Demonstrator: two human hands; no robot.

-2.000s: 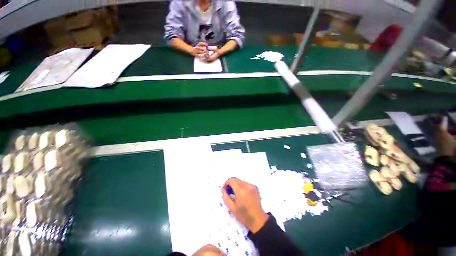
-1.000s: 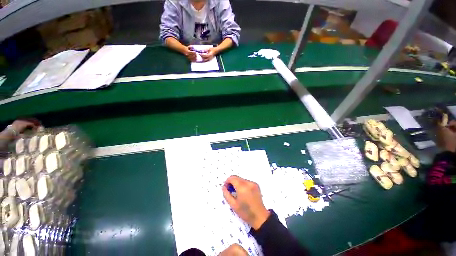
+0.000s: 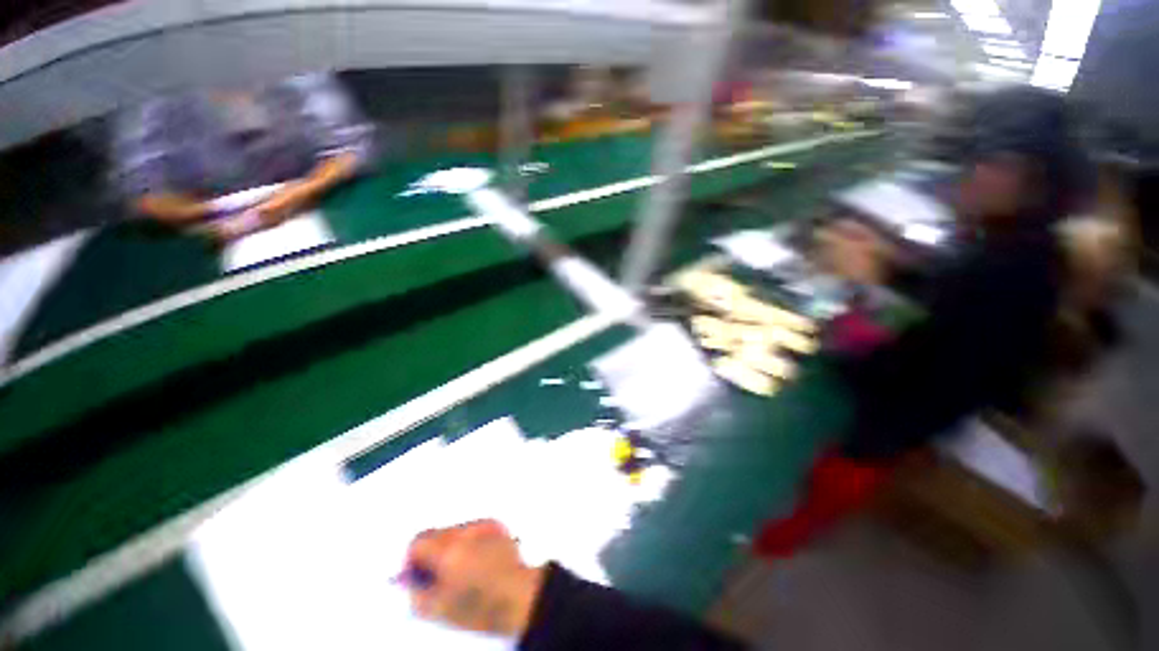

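Note:
The view is strongly blurred. My right hand (image 3: 473, 575) rests over the white sheets (image 3: 305, 553) at the bottom, its fingers closed on a small dark blue pen-like tool (image 3: 417, 576). No marks can be read on the sheets. A heap of white scraps (image 3: 587, 490) lies right of my hand, with a small yellow-and-black tool (image 3: 624, 454) on its edge. My left hand is not in view.
A grey-silver bubble-wrap square (image 3: 656, 376) and cream housings (image 3: 744, 333) lie to the right. A neighbour in dark clothes (image 3: 972, 318) sits beyond. A metal post (image 3: 664, 191) and white tube (image 3: 559, 261) stand by the green belt (image 3: 254, 369). Another person sits across.
The view has swung right and blurred. The blister trays at left are out of view, and the neighbour at right now shows. My left hand, partly visible at the bottom edge before, is gone.

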